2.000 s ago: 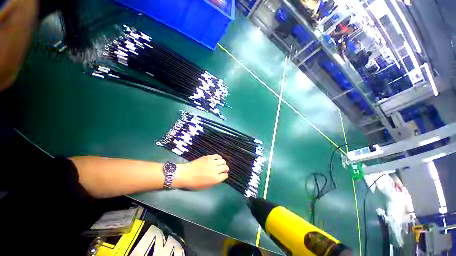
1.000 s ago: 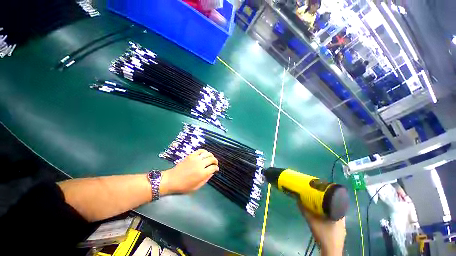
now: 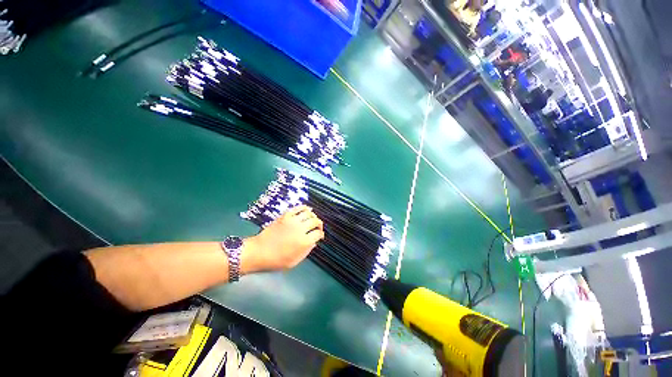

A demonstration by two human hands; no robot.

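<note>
A bundle of black cables [image 3: 343, 232] with white ends lies fanned on the green table. My left hand [image 3: 289, 237], with a watch at the wrist, rests on its left part with the fingers curled onto the cables. The yellow heat gun [image 3: 455, 324] is at the lower right, its black nozzle close to the near corner of the bundle's right-hand white ends. My right hand [image 3: 444, 364] is almost wholly hidden below the gun body, at the picture's bottom edge; its fingers cannot be made out.
A second cable bundle [image 3: 258, 107] lies farther back, with separate cables [image 3: 140, 48] to its left. A blue bin [image 3: 295, 29] stands at the table's far side. Yellow lines cross the green table [image 3: 169, 184]. A looped cord and a white power strip [image 3: 538, 241] are at right.
The heat gun first swung up to the middle of the right-hand ends, then came back down to their near corner. My left hand shifted slightly left and stays on the bundle.
</note>
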